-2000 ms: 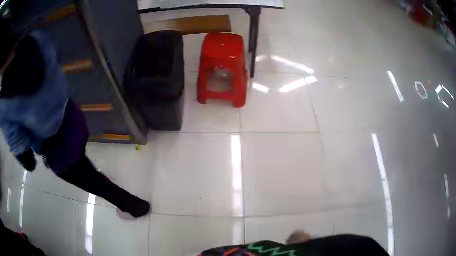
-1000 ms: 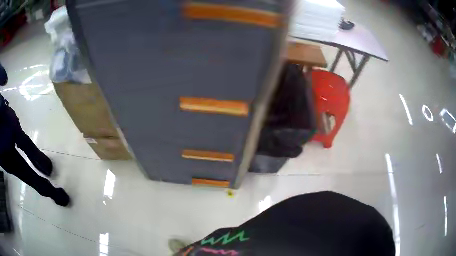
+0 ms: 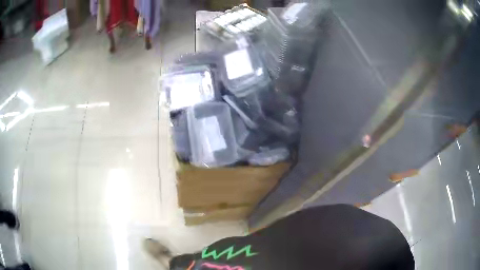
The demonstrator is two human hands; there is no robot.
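Observation:
No hand of mine shows clearly; the dark clothing of my body fills the bottom middle. Nearest in front of me stands a brown cardboard carton (image 3: 226, 191) on the floor. Clear plastic trays or boxes (image 3: 212, 134) are heaped in and over its top, some with whitish pieces or labels in them. Behind them, a tray with rows of white units (image 3: 239, 22) lies at the top of the picture. The picture is blurred.
A tall grey cabinet (image 3: 363, 63) with orange handles leans across the right side of the picture, close beside the carton. A white object (image 3: 51, 36) stands on the tiled floor at the upper left. Red and purple cloth hangs at the top left. A dark shape, perhaps a foot, is at the left edge.
The view has swung left and moved past the cabinet, which now lies to the right. The carton with clear trays is nearer. The red stool and table have left the picture.

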